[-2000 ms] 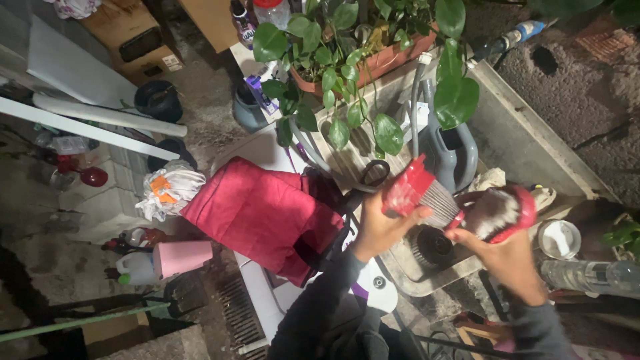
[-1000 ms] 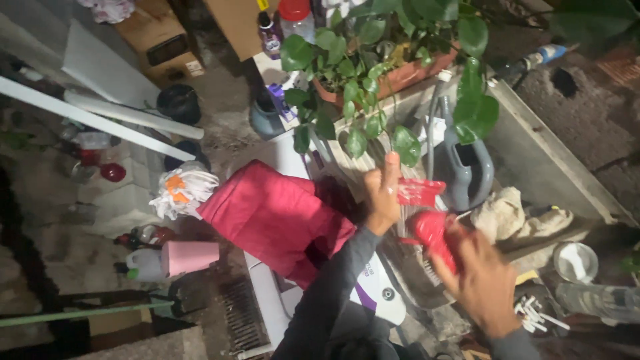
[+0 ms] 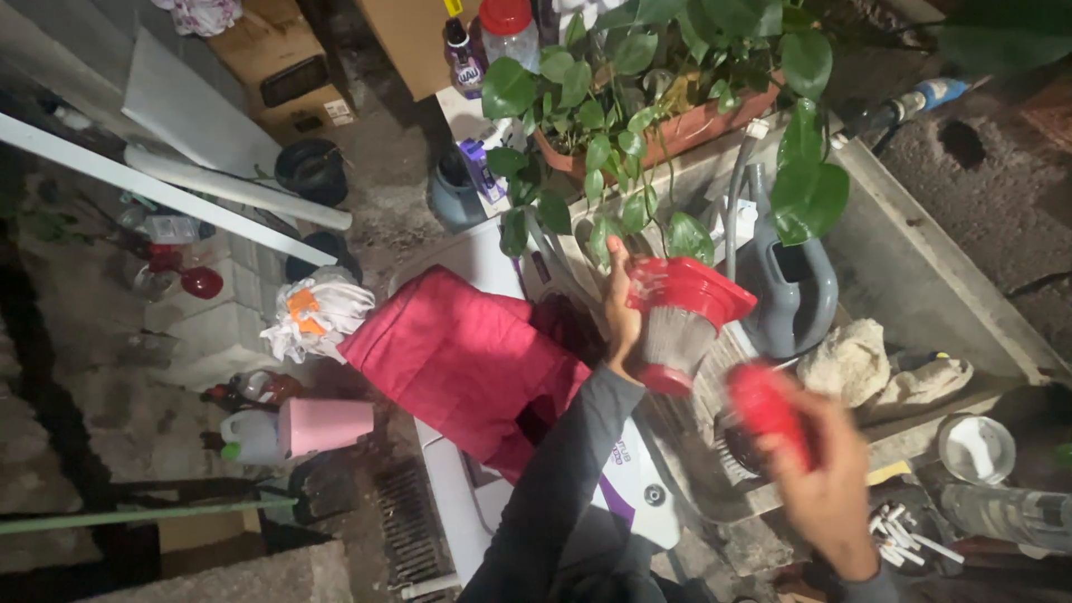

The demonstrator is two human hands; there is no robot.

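Observation:
My left hand (image 3: 621,314) holds a red plastic piece with a ribbed, clear-grey cylindrical part (image 3: 677,335) over the near end of a concrete wash sink (image 3: 946,243). It looks like a filter or dust cup, though I cannot tell which. My right hand (image 3: 825,477) is closed around a red scrubbing brush (image 3: 769,410), blurred and just apart from the ribbed part, its pale bristles facing down and left. A dark round object (image 3: 745,448) lies partly hidden below the brush.
A grey watering can (image 3: 783,293) and pale cloths (image 3: 846,364) rest in the sink. Beyond stands a planter (image 3: 695,130) with trailing leaves. To the left, a maroon cloth (image 3: 469,352) covers part of a white washing machine (image 3: 645,502). A glass jar (image 3: 976,450) stands at right.
The ribbed piece, upright side showing two seconds ago, has been turned in my left hand. My right hand with the brush has moved off it, down and to the right.

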